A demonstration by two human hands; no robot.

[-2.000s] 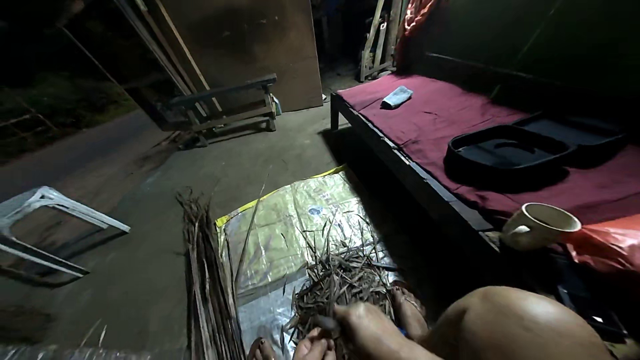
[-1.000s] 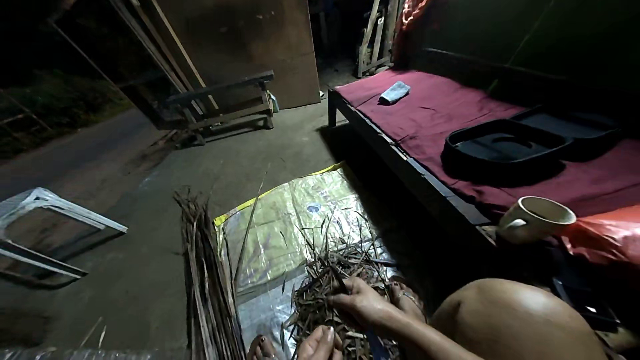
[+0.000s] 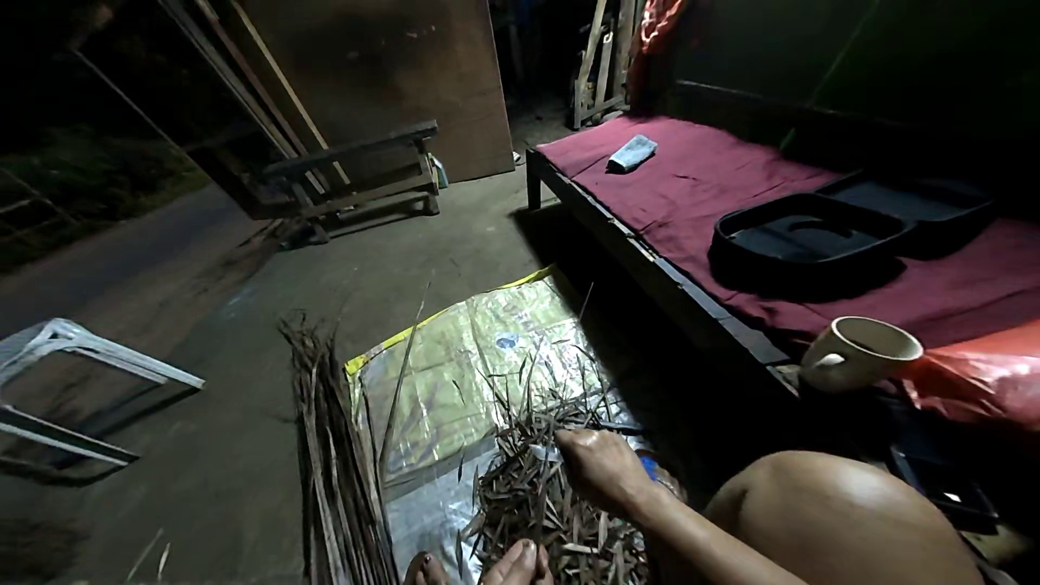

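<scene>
My right hand (image 3: 597, 467) is curled over a heap of short dried leaf pieces (image 3: 601, 536); its grip is hidden, and a thin flat edge shows just beyond it. At the bottom edge, my left hand (image 3: 520, 562) shows only its fingertips, close to a narrow dark strip that stands up between the two hands. The heap lies on a yellow-edged, shiny woven plastic sack (image 3: 455, 349) spread on the floor. Long dried leaf strips (image 3: 329, 455) lie in a bundle along the sack's left side. Toes of a foot (image 3: 428, 569) show beside my left hand.
A low platform with a dark red cloth (image 3: 682, 179) runs along the right, holding a folded cloth (image 3: 632, 153) and an open black case (image 3: 812, 231). A mug (image 3: 853, 366) and red plastic bag (image 3: 987, 374) are near my bent knee (image 3: 845, 512). A white plastic stool (image 3: 106, 353) stands left; a wooden bench (image 3: 366, 162), behind.
My hands were close together at the near side of the heap two seconds ago. My right hand has since moved forward, away from my left hand, which remains low at the bottom edge.
</scene>
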